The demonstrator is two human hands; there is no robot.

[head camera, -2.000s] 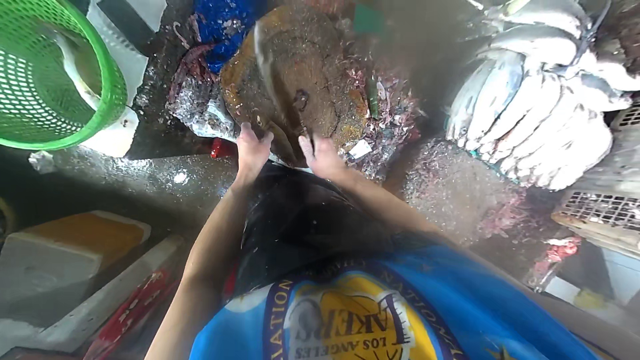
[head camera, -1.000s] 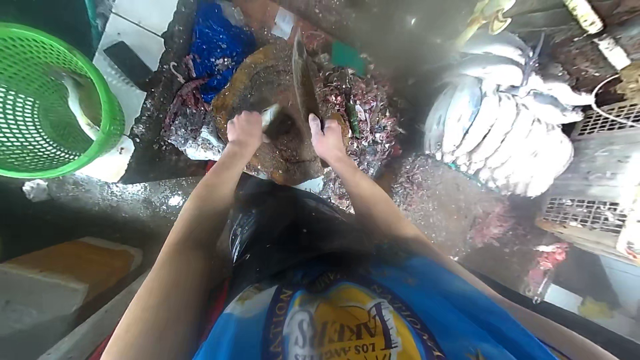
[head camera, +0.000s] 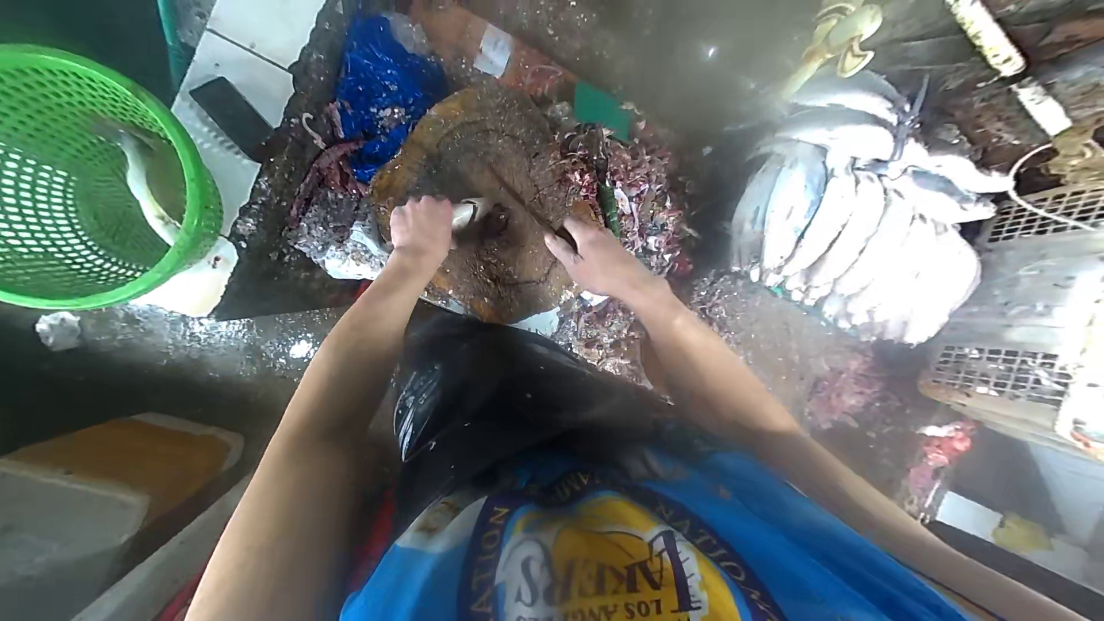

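A round wooden chopping block (head camera: 492, 276), wet and stained, stands before me. My left hand (head camera: 423, 226) is closed around a fish (head camera: 468, 211), whose pale end pokes out to the right over the block. In my right hand (head camera: 591, 254) is the handle of a knife (head camera: 516, 194), its thin dark blade seen nearly edge-on and slanting up and left across the block. A small dark red piece (head camera: 498, 220) lies between the fish and the blade. Most of the fish is hidden by my left hand.
A green plastic basket (head camera: 203, 185) with a fish inside stands left, near a dark flat object (head camera: 231, 116). A blue plastic bag (head camera: 384, 86) lies behind the block. Fish scraps (head camera: 647, 198) border its right side. Farther right are many silvery fish (head camera: 862, 224) and plastic crates (head camera: 1000, 375).
The knife, raised with its broad blade showing one second ago, now appears edge-on and lower over the block. My left hand still holds the fish.
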